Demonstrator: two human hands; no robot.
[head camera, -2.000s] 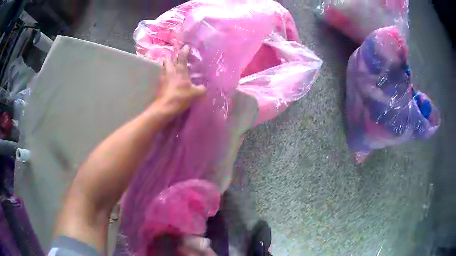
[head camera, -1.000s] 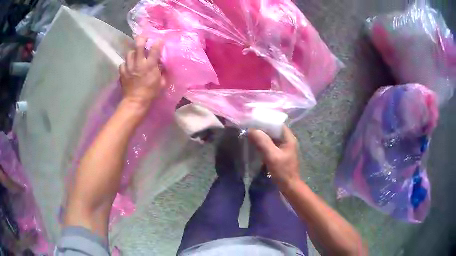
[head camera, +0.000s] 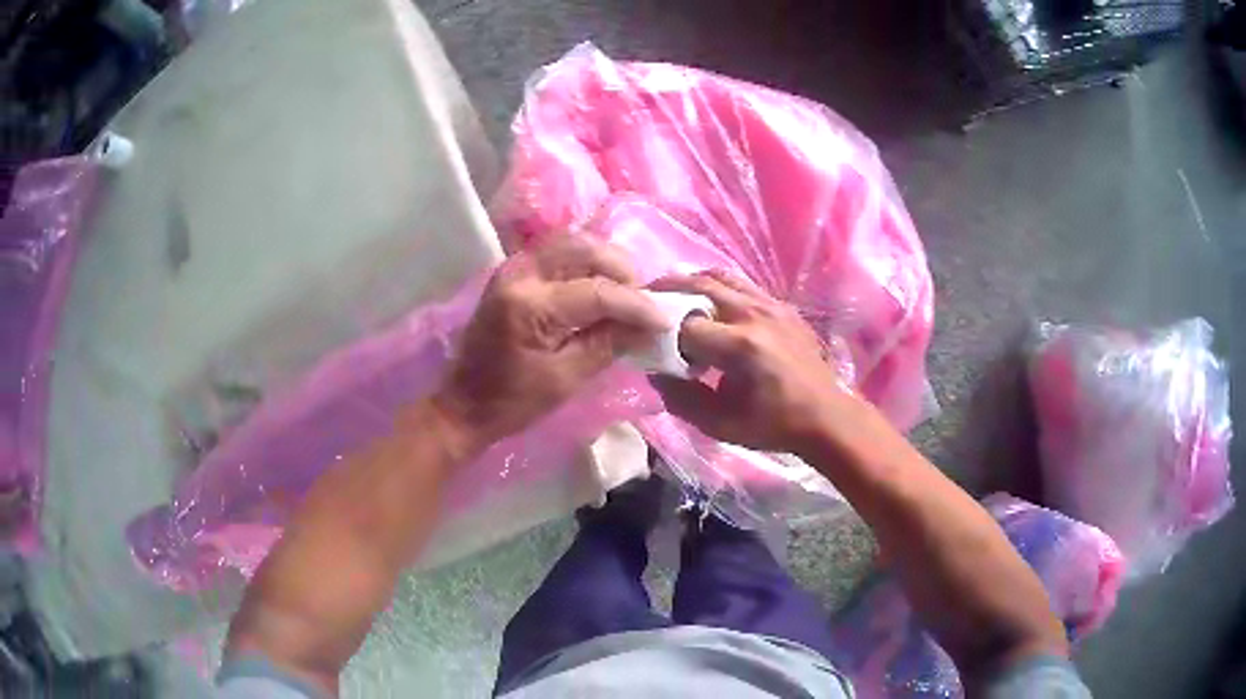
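A white roll (head camera: 672, 328) with a hollow core is held between my two hands in front of me. My left hand (head camera: 547, 321) has its fingers on the roll's left side. My right hand (head camera: 752, 362) grips its right end, with fingers at the core opening. A long pink film bag (head camera: 328, 417) lies across the beige-grey table (head camera: 273, 205) from lower left to under my left hand. Whether my left hand also holds film is hidden.
A large clear sack of bright pink film (head camera: 806, 205) stands on the floor beyond my hands. A clear pink-white sack (head camera: 1134, 423) and a blue-purple mixed sack (head camera: 1045, 546) lie at right. More pink film (head camera: 41, 301) hangs at the left edge. My legs are below.
My left hand has moved right from the bag's far end and my right hand has brought the white roll up to it. The view has shifted, so the floor sacks sit lower.
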